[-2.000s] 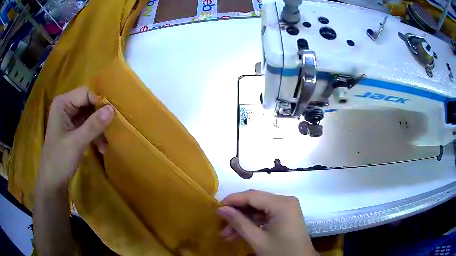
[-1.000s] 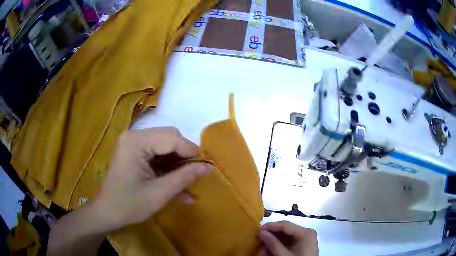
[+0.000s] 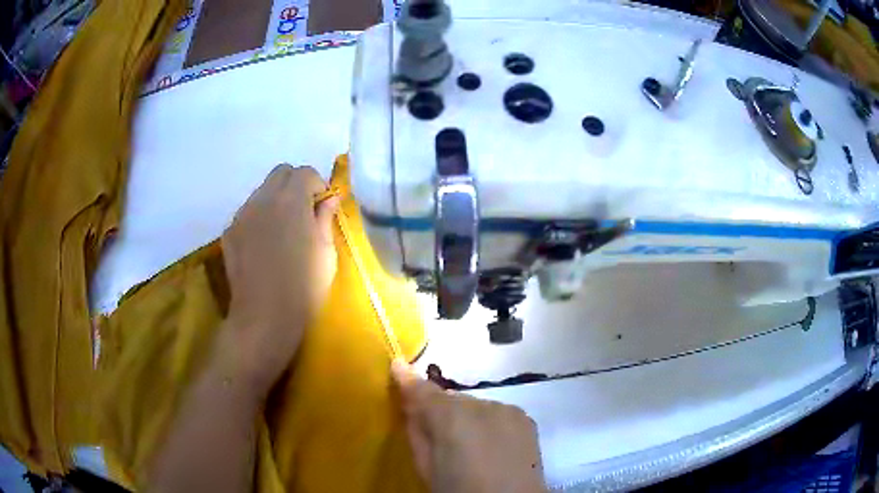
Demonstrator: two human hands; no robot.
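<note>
A mustard-yellow garment panel (image 3: 337, 404) lies on the white table, its far part beside and partly under the lockstitch machine head (image 3: 607, 144). A straight seam or folded edge (image 3: 368, 284) runs along it towards me. My left hand (image 3: 279, 250) pinches the far end of this edge, left of the head. My right hand (image 3: 463, 433) holds the near end between thumb and fingers, at the bottom of the picture. The presser foot and needle are hidden behind the head and lamp glow. The shiny take-up lever guard (image 3: 457, 246) is at the head's front.
Waiting mustard garment pieces (image 3: 58, 231) hang in long folds at the left table edge. A brown panel under "ebay" tape (image 3: 231, 38) lies at the back left. A blue plastic basket (image 3: 819, 472) shows at the lower right. A ruler-like tape edges the table's front.
Both hands have brought the panel to the machine head, its edge still held between them. The view has moved closer to the head, which now looks larger and further left.
</note>
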